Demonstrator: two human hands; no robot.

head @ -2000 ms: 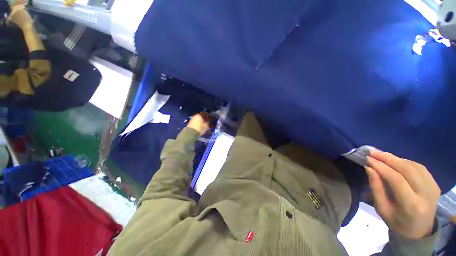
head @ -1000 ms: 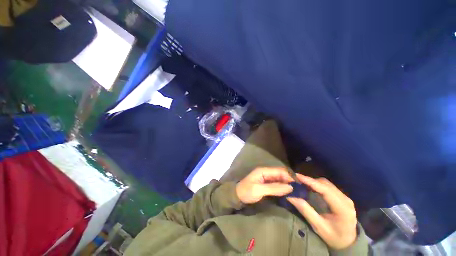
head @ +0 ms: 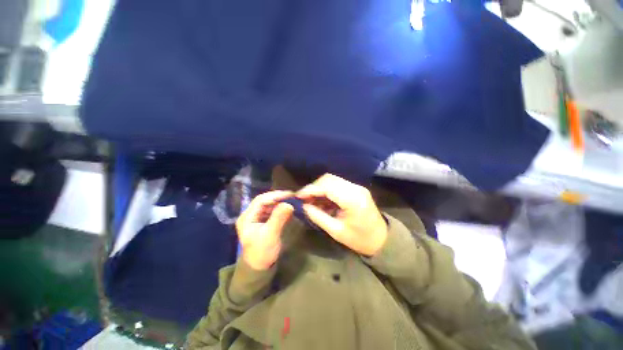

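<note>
My left hand point(head: 263, 229) and my right hand point(head: 347, 215) meet in front of my chest. Their fingertips pinch a small dark navy piece point(head: 298, 205) between them; most of it is hidden by the fingers. A large navy garment panel point(head: 273, 75) lies over the machine table beyond my hands, its front edge hanging a little over the table edge. A bright lamp spot falls on the panel near a shiny metal part point(head: 417, 14) at the top. The picture is blurred.
Orange-handled tool point(head: 574, 125) beside a green one point(head: 562, 116) on the table at right. Navy cut pieces point(head: 174, 266) with white scraps point(head: 136, 208) lie low at left, beside a clear plastic bag point(head: 236, 198). Crinkled clear plastic point(head: 546, 253) hangs at lower right.
The view has swung right and up, showing the table and tools again. Since the oldest frame both hands have come together on the small piece; my right hand has left the panel's edge area.
</note>
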